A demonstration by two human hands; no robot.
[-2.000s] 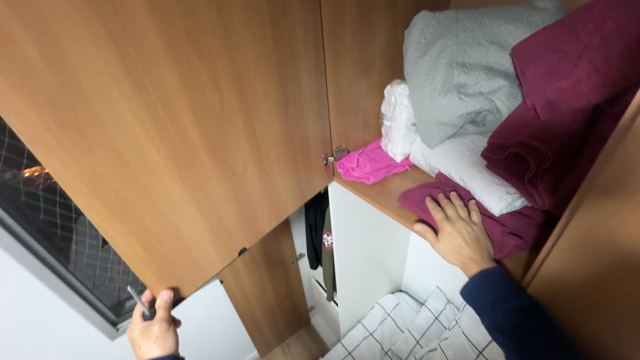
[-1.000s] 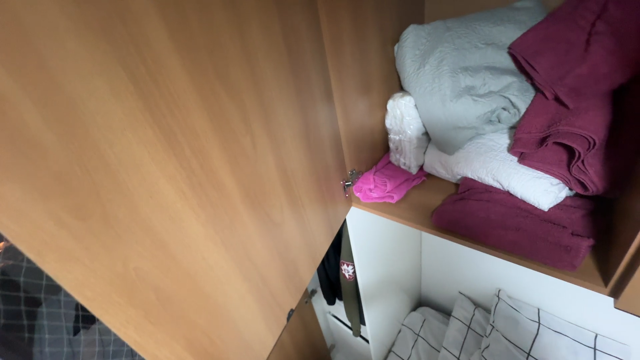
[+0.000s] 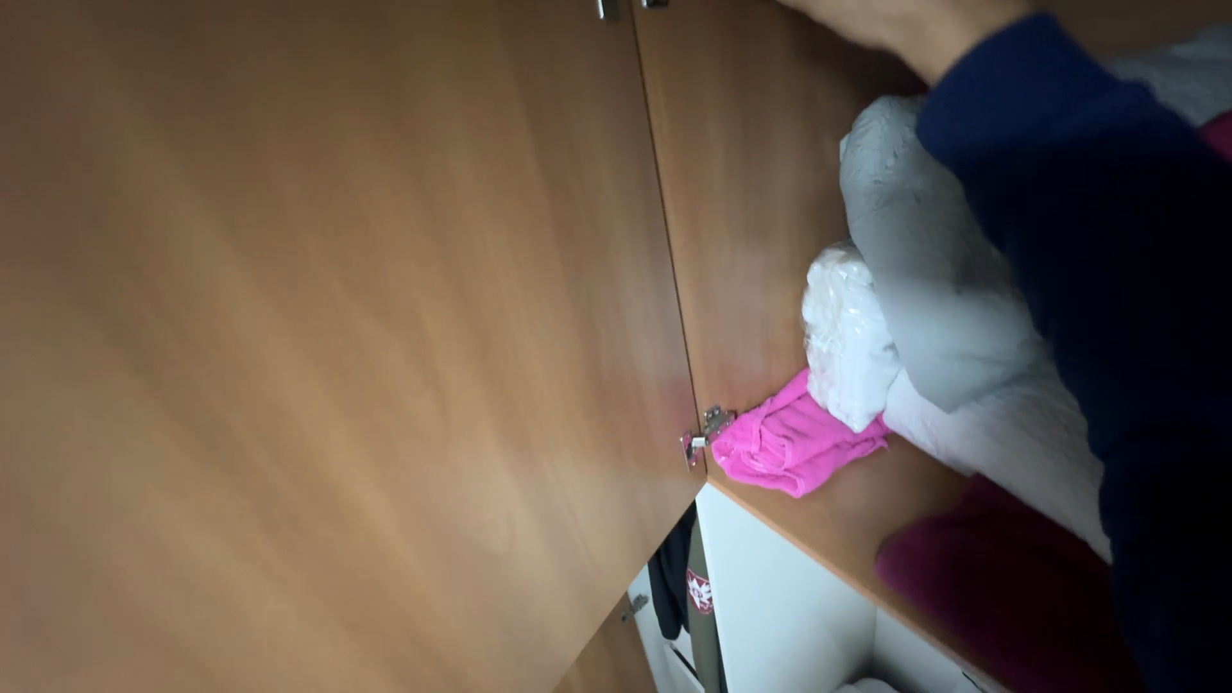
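My right hand (image 3: 905, 29) reaches across the top of the view, in front of the cupboard's upper part; its fingers run past the top edge, so what it touches is hidden. The dark blue sleeve crosses the right side, over a grey quilted cover (image 3: 934, 298). Below the hand, a white plastic-wrapped bundle (image 3: 852, 337) rests beside a folded pink cloth (image 3: 794, 443) on the wooden shelf (image 3: 924, 481). White bedding (image 3: 1001, 443) and a folded maroon cloth (image 3: 1001, 577) lie further right. My left hand is out of view.
A large wooden cupboard door (image 3: 346, 346) stands open at the left, joined by a metal hinge (image 3: 707, 433) near the pink cloth. Under the shelf are a white partition (image 3: 789, 597) and hanging dark clothes (image 3: 671, 577). Another wooden door (image 3: 611, 650) shows at the bottom.
Two seconds ago my right hand lay on the maroon cloth and my left held the door's edge with a small dark object. Now the right reaches up high; the left is gone from view.
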